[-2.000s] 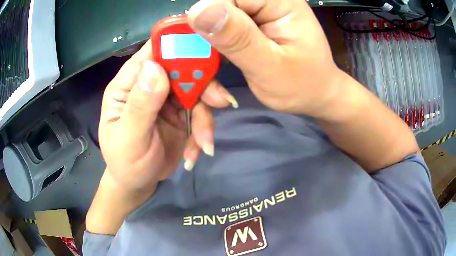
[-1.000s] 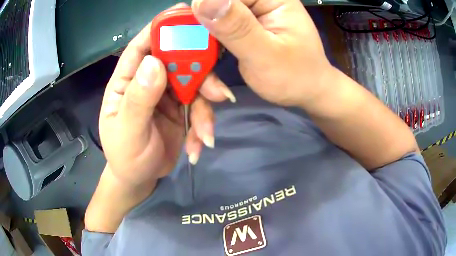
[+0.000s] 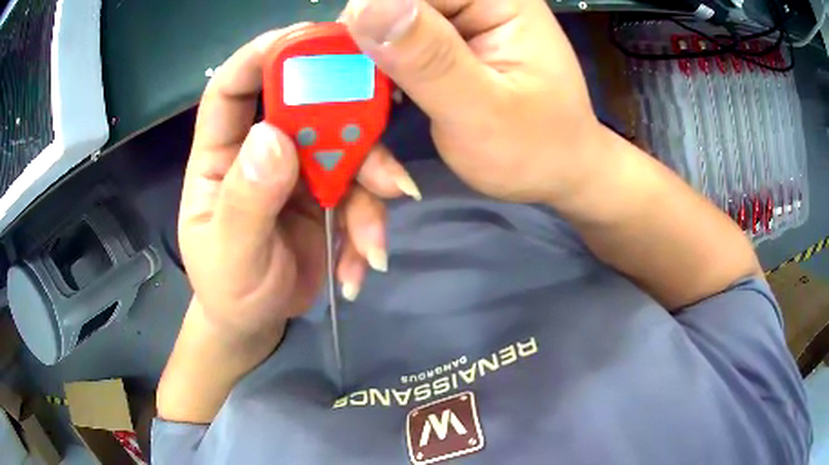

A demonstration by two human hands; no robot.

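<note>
A red teardrop-shaped thermometer [image 3: 328, 113] is held up in front of my chest, its lit bluish display facing me, with two round grey buttons and a grey triangle below it. Its thin metal probe [image 3: 333, 300] points down over my shirt. My left hand [image 3: 241, 209] grips the shell, thumb on its left edge and fingers behind. My right hand [image 3: 509, 100] has its thumb at the shell's upper right corner; its other fingers are partly cut off by the top edge, and its contact behind the shell is hidden.
A white-framed slotted tray [image 3: 80, 82] stands at the upper left on the green bench [image 3: 164, 54]. Clear plastic trays with red ends [image 3: 727, 136] and black cords [image 3: 700, 45] are at the right. A grey stool [image 3: 54, 300] and cardboard boxes [image 3: 98, 406] are lower left.
The thermometer has shifted slightly left and stands more upright, and more of the probe shows than two seconds ago. Both hands keep much the same hold.
</note>
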